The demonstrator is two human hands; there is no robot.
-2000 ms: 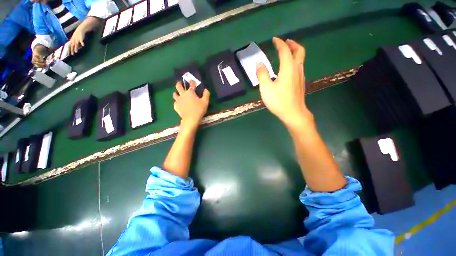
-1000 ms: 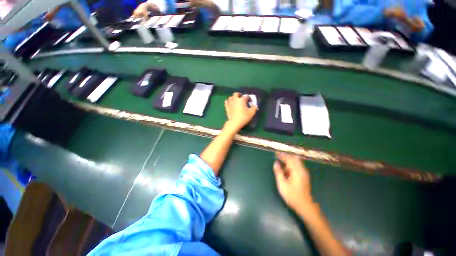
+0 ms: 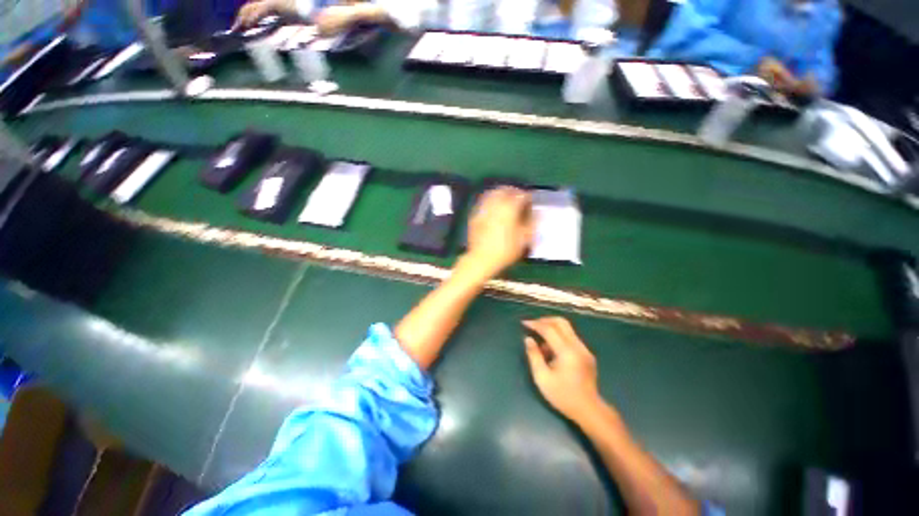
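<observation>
My left hand [image 3: 499,230], blurred, lies over a black box [image 3: 478,214] on the green belt and covers most of it; its fingertip grip cannot be told. Left of it another black box [image 3: 431,217] with a white label lies apart. Right of my left hand a white flat piece [image 3: 556,228] lies with a dark edge showing. My right hand [image 3: 562,365] is empty over the near worktop, fingers half curled, thumb apart.
More black boxes [image 3: 280,185] and a white piece [image 3: 335,195] lie left on the belt. The worn edge rail [image 3: 625,308] separates belt and worktop [image 3: 363,333]. Across are product trays [image 3: 494,52], bottles [image 3: 586,77] and workers' hands. A labelled black box [image 3: 828,494] is lower right.
My left hand has moved from the left box of the group to the middle one. My right hand has left the belt for the near worktop. The view has turned right.
</observation>
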